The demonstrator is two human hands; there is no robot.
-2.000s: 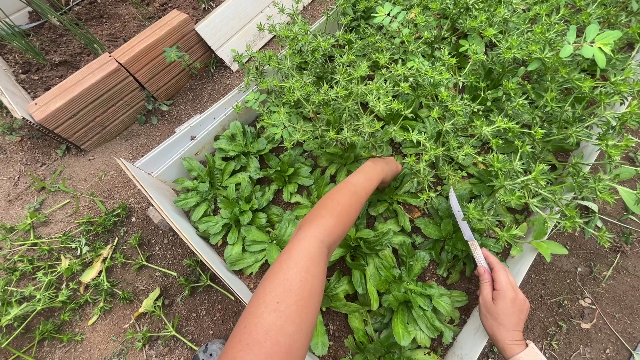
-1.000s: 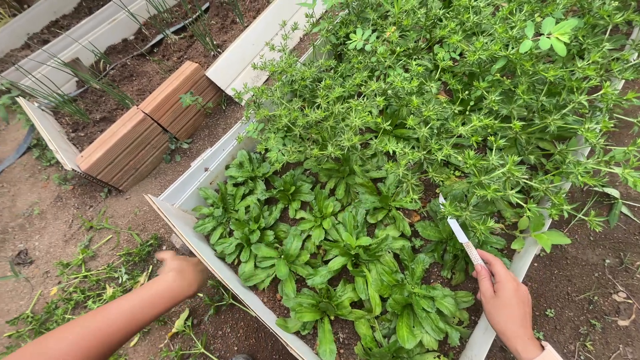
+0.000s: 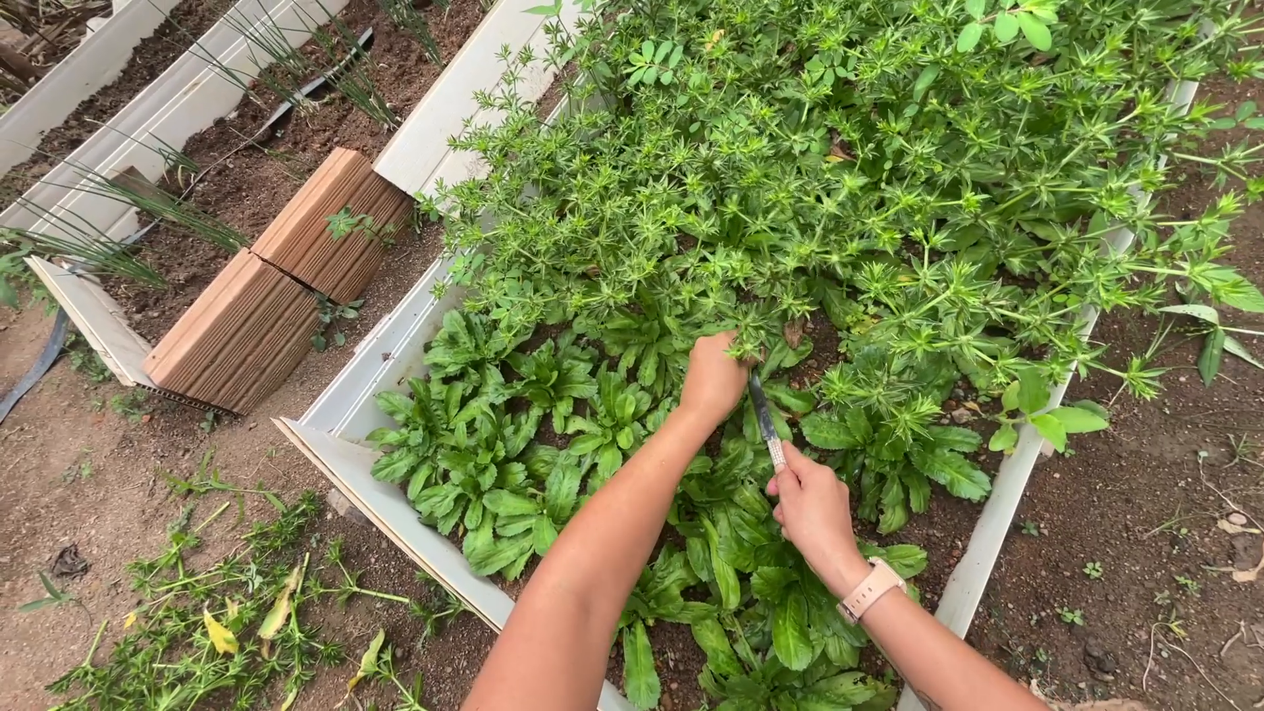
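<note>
My left hand point(image 3: 715, 380) is closed at the base of a spiky flower stalk, where the tall growth meets the low leafy plants; foliage hides its fingertips. Held in my right hand point(image 3: 812, 504), a small knife point(image 3: 762, 407) with a patterned light handle points its blade up at the stems just beside my left hand. A pale watch band circles my right wrist. Tall spiky stalks point(image 3: 731, 197) fill the far part of the bed, and low rosettes of toothed green leaves point(image 3: 533, 494) grow in the near part.
White panels point(image 3: 380, 513) edge the bed on the left, with another edge point(image 3: 987, 563) on the right. Cut stalks point(image 3: 237, 602) lie on the soil at lower left. Ribbed terracotta blocks point(image 3: 237, 336) border a neighbouring bed with thin upright green leaves point(image 3: 178, 207).
My left hand went from the stalks to above the cut pile outside the bed, and is now back among the stalks. My right hand has brought the knife leftward, close beside it.
</note>
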